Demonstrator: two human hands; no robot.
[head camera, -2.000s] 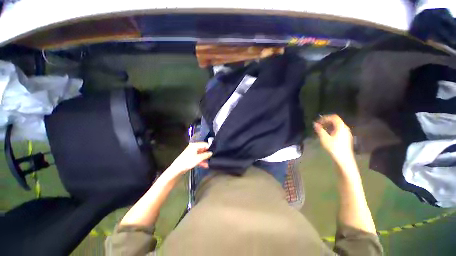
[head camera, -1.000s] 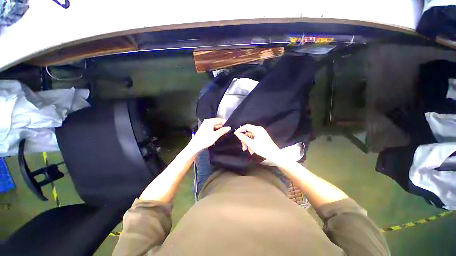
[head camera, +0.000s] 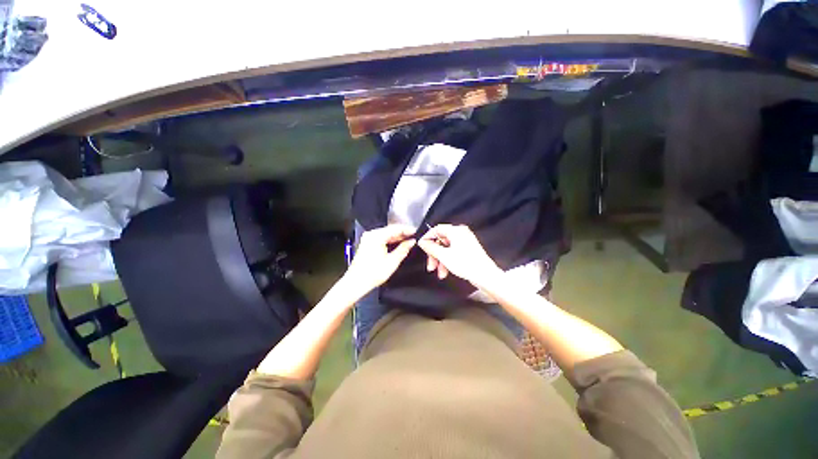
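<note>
A black garment with a white panel lies bunched over my lap. My left hand pinches the garment's edge beside the white panel. My right hand is right next to it, with thumb and index finger pinched together at the same spot. A tiny sliver, perhaps a needle, shows at the right fingertips; it is too small to be sure. Any thread or fastener between the fingertips cannot be made out.
A white-topped table runs across the front, with a small dark tool on it. A black office chair and crumpled white bundle are at left. Black-and-white garments hang at right. A wooden board is under the table edge.
My right hand has come in from the far right to meet my left hand at the garment. My left hand has moved up the garment. Over the last second both hands stay nearly still.
</note>
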